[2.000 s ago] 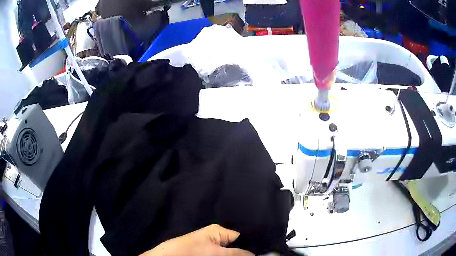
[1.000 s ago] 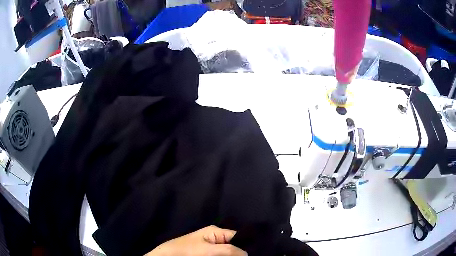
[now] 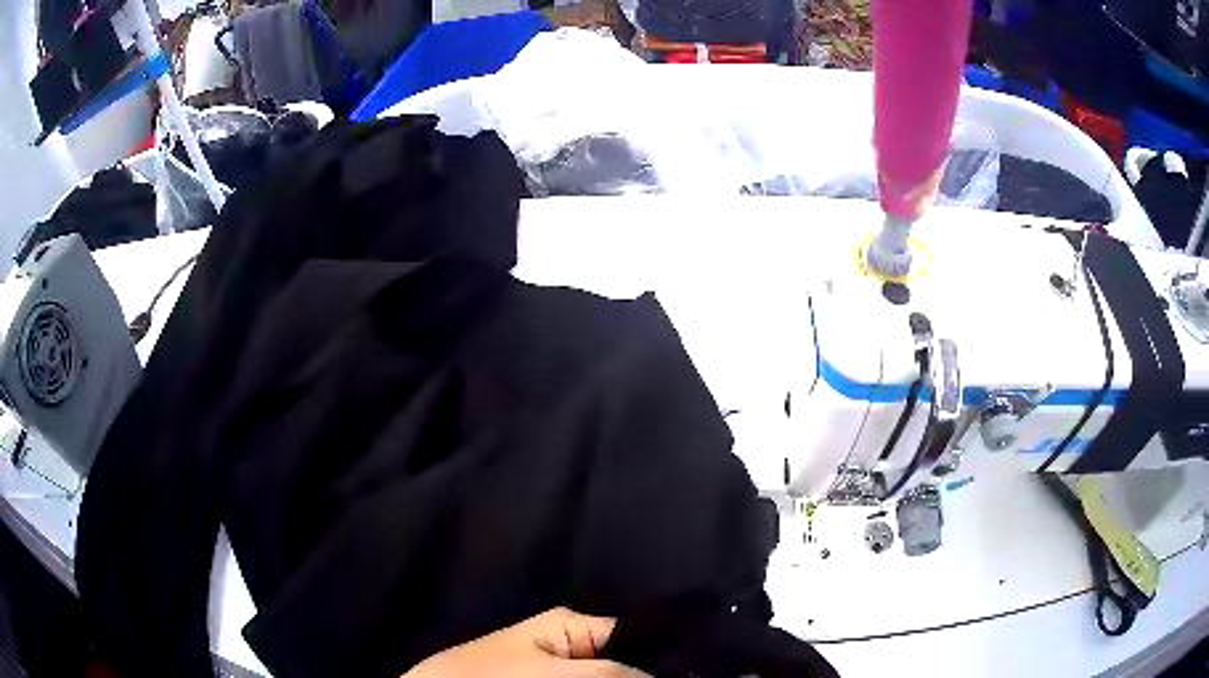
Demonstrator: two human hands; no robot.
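Note:
A large black garment point(image 3: 464, 437) lies in a soft heap on the table, left of the sewing machine head point(image 3: 862, 397). My left hand point(image 3: 537, 646) is at the bottom edge, partly cut off, with thumb and fingertips pinching the garment's near edge. A dark fold of cloth extends right from the fingertips. My right hand is not in view. The presser foot area point(image 3: 849, 487) has no cloth under it. A small grey attachment point(image 3: 920, 521) sits to its right.
Black-handled scissors point(image 3: 1116, 603) lie at the right, partly under a yellow-green strip point(image 3: 1116, 536). A pink cone point(image 3: 918, 106) rises above the machine head. A grey fan-like box point(image 3: 60, 351) stands at left. A plastic-lined white bin point(image 3: 743, 86) is behind.
The view has shifted, so the machine appears further right. A black fold near my left hand now reaches further right along the bottom edge. My left hand still holds the garment in nearly the same place.

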